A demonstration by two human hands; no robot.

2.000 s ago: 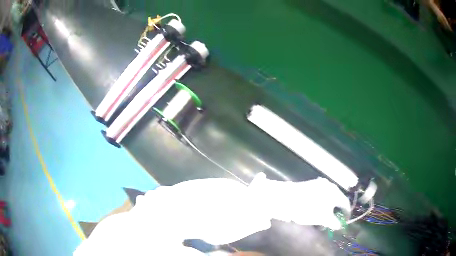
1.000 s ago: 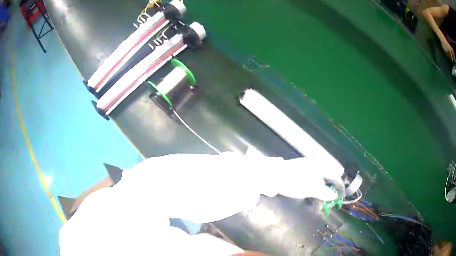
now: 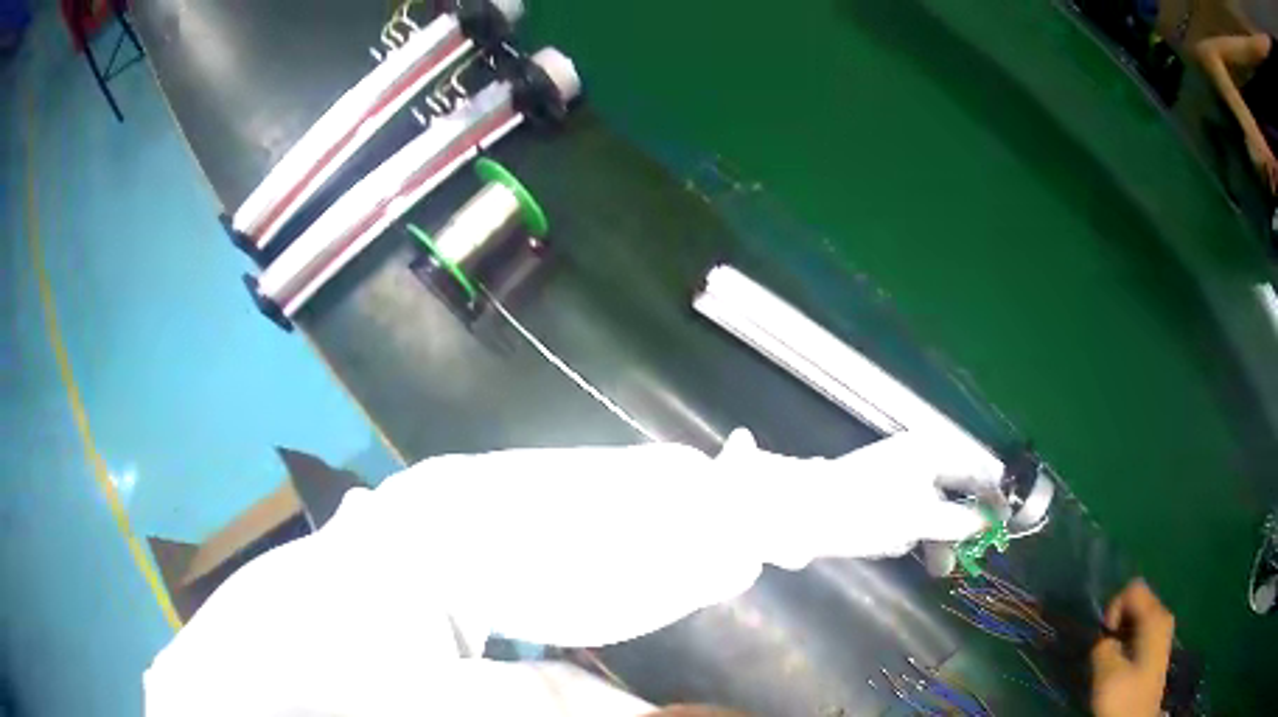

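My left hand (image 3: 911, 497), white and overexposed, reaches in from the lower left. Its fingers are closed on a small green circuit board (image 3: 984, 546) beside the dark and white end of a long silver-white tube unit (image 3: 827, 350). The unit lies slanting on the dark bench. My right hand (image 3: 1132, 651), bare, is at the lower right with fingers curled; whether it holds anything is unclear. Blue and brown wire ends (image 3: 998, 605) fan out between the hands, below the board. A solder wire (image 3: 575, 378) runs from a green-rimmed spool (image 3: 481, 231) to behind my left arm.
Two paired units with reddish stripes (image 3: 386, 196) lie at the upper left near the spool. A green conveyor belt (image 3: 897, 154) runs beyond the bench (image 3: 617, 252). An open cardboard box (image 3: 245, 539) is below the bench edge. Another person's arm (image 3: 1240, 112) shows at the upper right.
My right hand has come in at the lower right. My left hand and the board have shifted slightly right. The tube unit has turned a little, showing a lengthwise line.
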